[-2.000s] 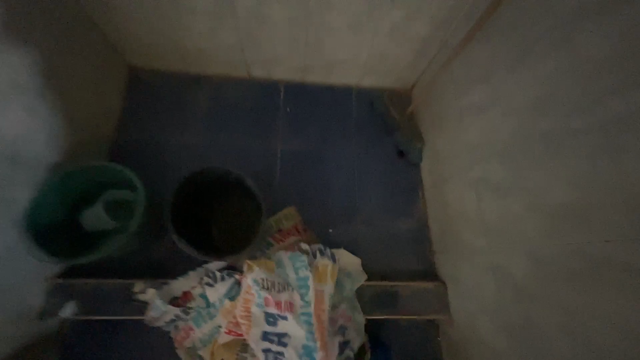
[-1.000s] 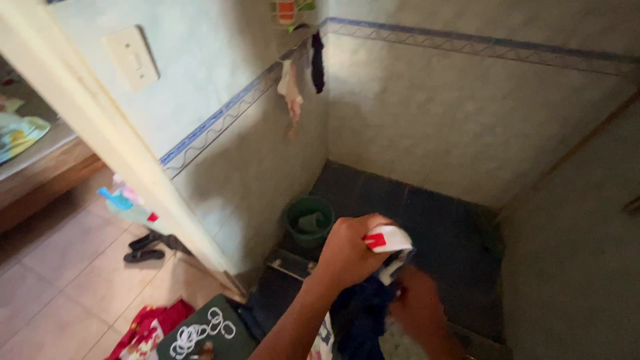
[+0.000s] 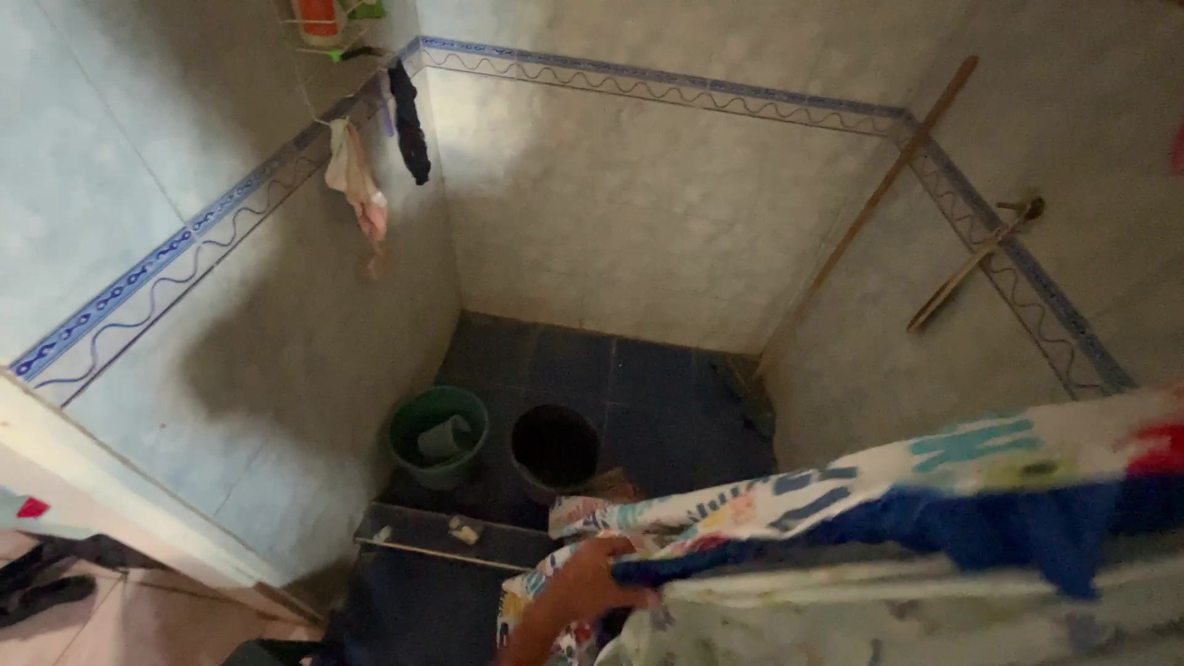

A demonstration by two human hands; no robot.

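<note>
My left hand [image 3: 587, 592] grips the edge of a bundle of fabric at the lower middle. The fabric has a white part with colourful print [image 3: 980, 449], a dark blue part [image 3: 980, 527] and a pale patterned part [image 3: 888, 615] that fills the lower right. My right hand is not visible. Beyond my left hand, a dark bucket [image 3: 555, 453] and a green bucket [image 3: 437, 435] with a pale dipper [image 3: 445, 437] in it stand on dark blue floor tiles.
A low tiled curb [image 3: 453, 535] crosses the floor. A long wooden stick [image 3: 893, 185] leans in the right corner. Small cloths [image 3: 354, 176] and a dark sock-like item [image 3: 409, 125] hang at the left wall. A door frame [image 3: 139, 499] stands at the lower left, with dark footwear [image 3: 46, 592] beyond.
One second ago both hands held a dark blue and white item near the middle; now a wide spread of fabric fills the lower right and the right hand is out of sight. The view has shifted.
</note>
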